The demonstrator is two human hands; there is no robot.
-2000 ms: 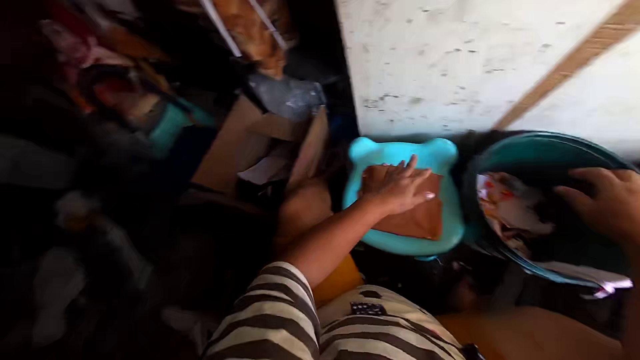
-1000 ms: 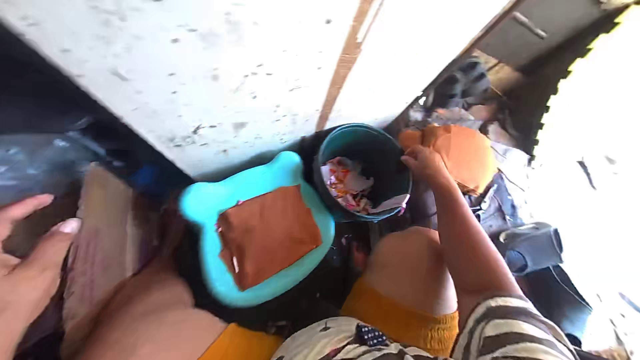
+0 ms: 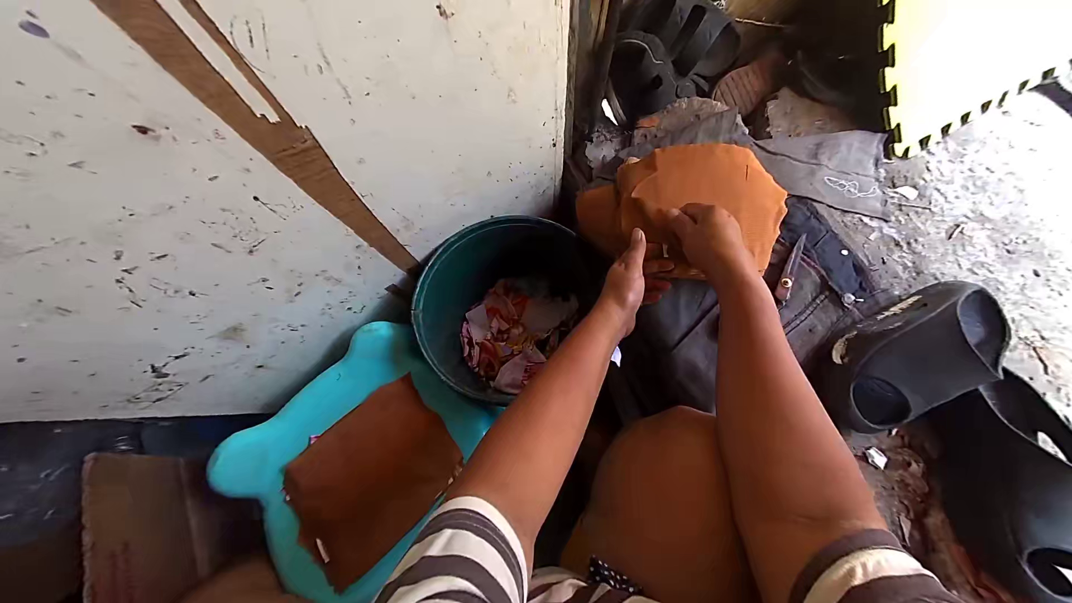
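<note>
A stack of orange cloth pieces (image 3: 712,184) lies on dark fabric (image 3: 687,335) at the upper right. My right hand (image 3: 708,239) pinches the near left part of the top cloth. Beside it, my left hand (image 3: 632,276) is at the stack's near left edge, fingers apart and partly under the cloth; whether it grips any is hidden. Scissors (image 3: 789,272) lie on the dark fabric, right of my right forearm. Brown cloth (image 3: 368,477) rests on a turquoise plastic stool (image 3: 293,440) with ear-shaped corners. Between stool and stack stands a dark green bucket (image 3: 435,310) holding patterned scraps (image 3: 511,331).
Black rubber sandals (image 3: 921,352) lie at the right, with more footwear (image 3: 670,59) beyond the stack. A white board wall (image 3: 293,209) runs along the left. Cardboard (image 3: 134,519) is at the lower left; a yellow foam mat (image 3: 963,50) is at the upper right.
My left hand has come from the cardboard at the far left over to the orange stack, beside my right hand. The view has swung right. My right hand remains at the stack.
</note>
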